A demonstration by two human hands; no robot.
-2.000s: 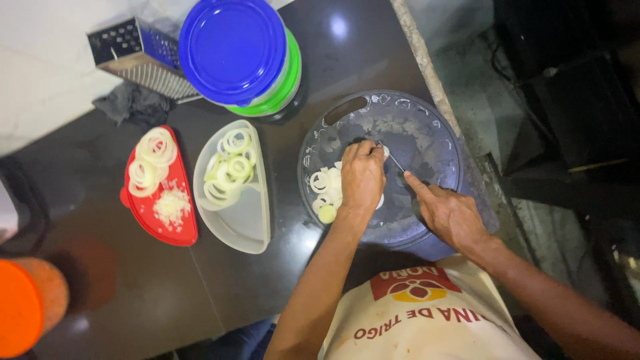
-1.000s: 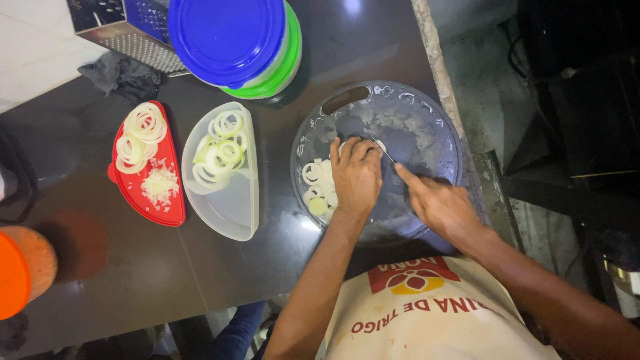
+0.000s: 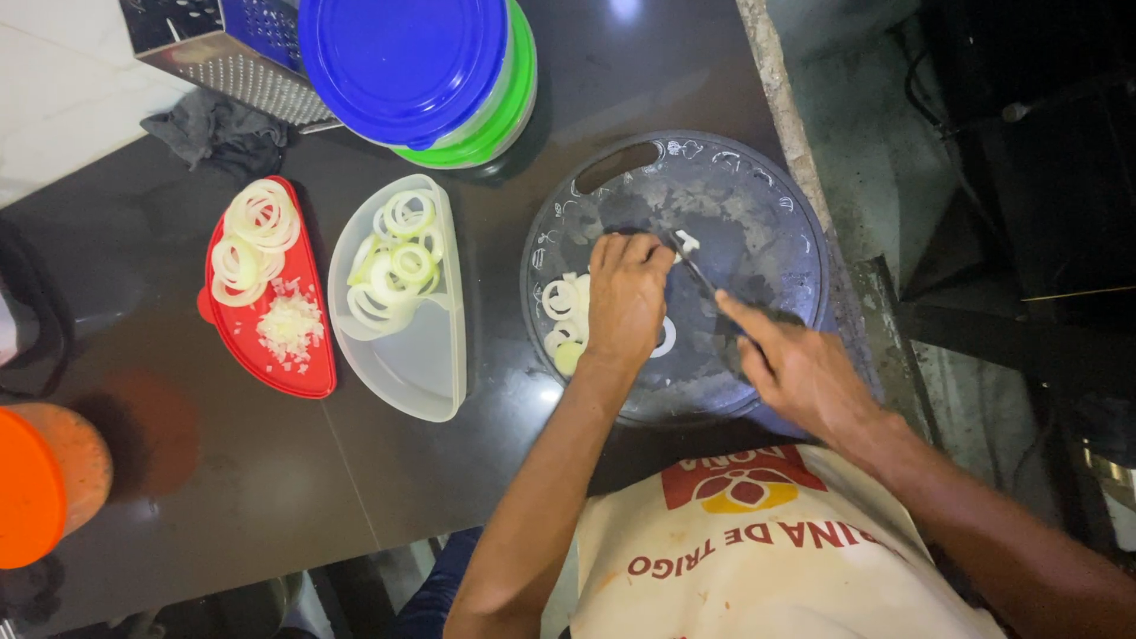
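Observation:
My right hand [image 3: 790,364] grips a knife [image 3: 697,266], its blade pointing up and left over a round dark cutting board [image 3: 737,213]. Close to the blade, my left hand [image 3: 628,293] presses down with bent fingers on white onion, mostly hidden beneath them. Small cut onion pieces [image 3: 686,241] lie beside the knife tip. Several onion rings [image 3: 561,300] rest at the board's left side, and one ring [image 3: 664,338] lies right of my left wrist. Left of the board are a clear half-round container [image 3: 399,355] with onion rings and a red lid [image 3: 311,373] bearing rings and chopped onion.
Stacked tubs with a blue lid [image 3: 404,67] and a green lid [image 3: 519,98] stand at the upper left, by a metal box grater [image 3: 240,75] and a dark cloth [image 3: 217,133]. An orange-lidded container [image 3: 31,488] sits at the lower left. The counter's rough edge [image 3: 785,106] runs along the right.
The knife and my right hand have shifted slightly away from my left fingertips. Small white onion pieces now show by the knife tip, and a ring shows beside my left wrist.

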